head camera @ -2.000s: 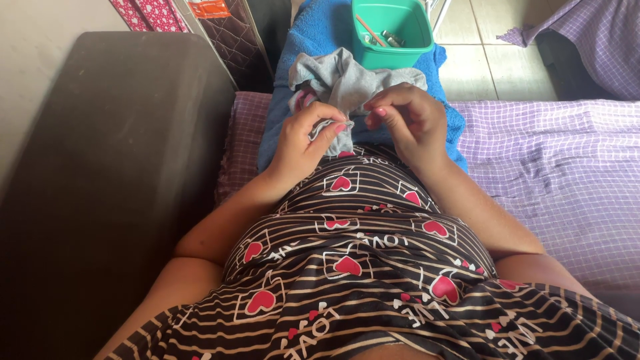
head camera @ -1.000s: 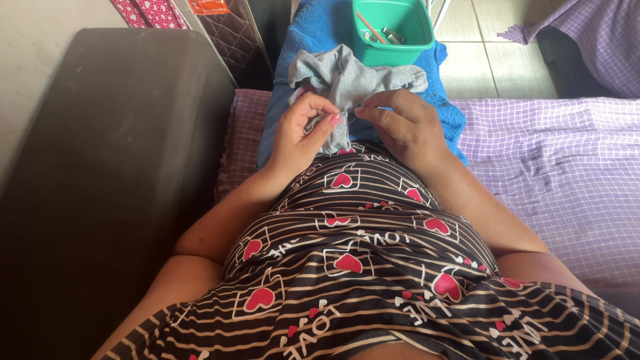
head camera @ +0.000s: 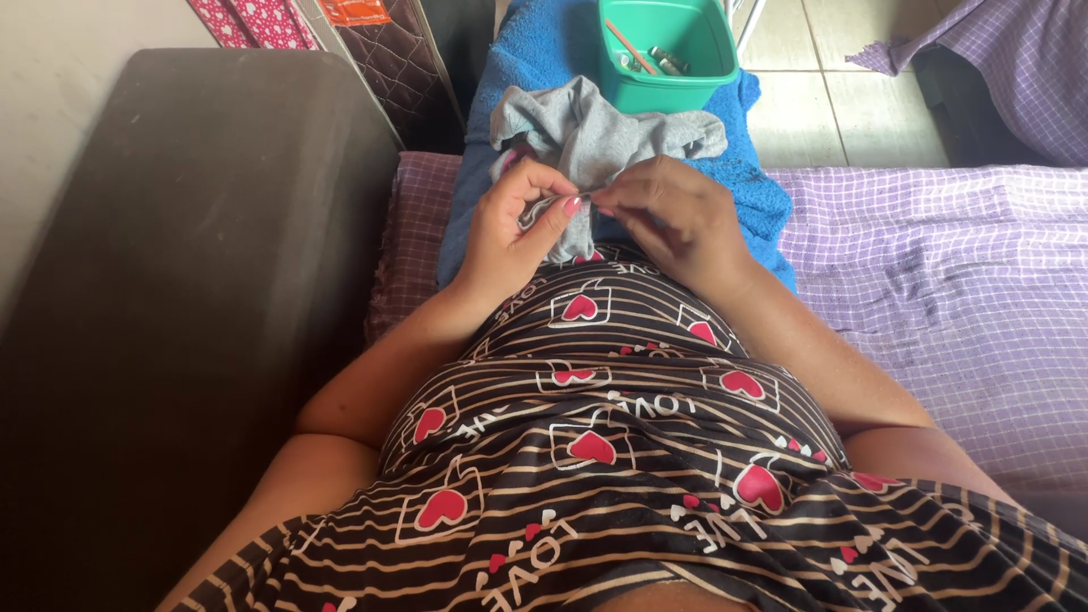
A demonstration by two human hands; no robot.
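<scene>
A crumpled grey cloth garment [head camera: 595, 136] lies over a blue towel [head camera: 476, 204] in front of my body. My left hand [head camera: 518, 221] pinches a folded edge of the garment between thumb and forefinger. My right hand [head camera: 676, 212] meets it from the right, its thumb and fingertips close together at the same edge. Whether a small thing such as a needle is between the right fingertips is too small to tell. Just beyond the garment stands a green plastic tub [head camera: 671, 92], with a reddish-brown stick [head camera: 629, 47] and several small spools or cylinders [head camera: 667, 61] inside.
A dark padded armrest [head camera: 187, 255] rises at the left. Purple checked fabric [head camera: 926, 280] covers the seat on both sides. Light floor tiles [head camera: 790, 110] show beyond, with more purple cloth [head camera: 1020, 76] at the upper right. A quilted brown panel [head camera: 391, 81] stands at the upper left.
The right hand has moved in toward the left fingertips since the earliest frame. A small blue glint at the right fingertips one second ago no longer shows. The left hand has stayed at the garment.
</scene>
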